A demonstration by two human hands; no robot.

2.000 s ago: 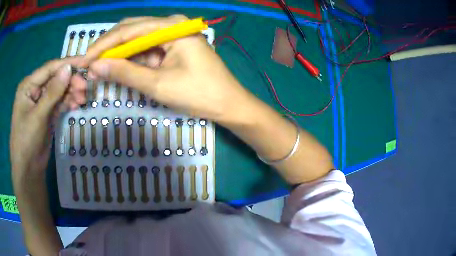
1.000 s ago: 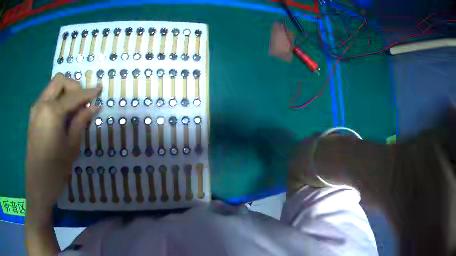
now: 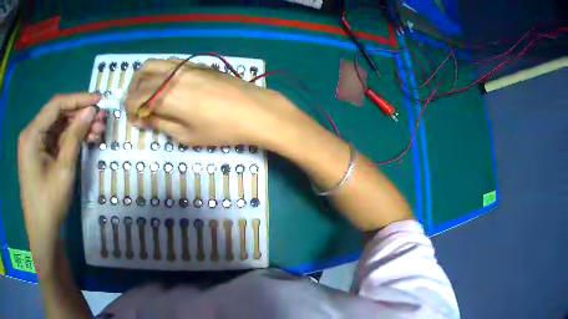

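The white tray [image 3: 176, 210] lies on the green mat, with rows of brown dumbbell-shaped slots. Many slot ends hold tiny round silver or dark components [image 3: 197, 168]; several lower slots at the right look bare. My left hand [image 3: 55, 134] is over the tray's upper left edge, thumb and forefinger pinched on a tiny dark component, mostly hidden. My right hand [image 3: 193, 106] is over the upper rows, fingers curled round a wired probe pen [image 3: 144, 113]; only its yellowish wire end shows clearly. A pale blur lies between the two hands' fingertips.
Right of the tray are a copper-coloured plate [image 3: 352, 82], a red clip [image 3: 381, 103] and a thin black probe [image 3: 364, 47]. Red wires [image 3: 430, 109] loop over the mat. A cream rod [image 3: 529, 75] is at the right edge.
My right hand has come back from the right side to the tray, now with the wired pen. My left hand has shifted slightly left. The tray sits lower in view.
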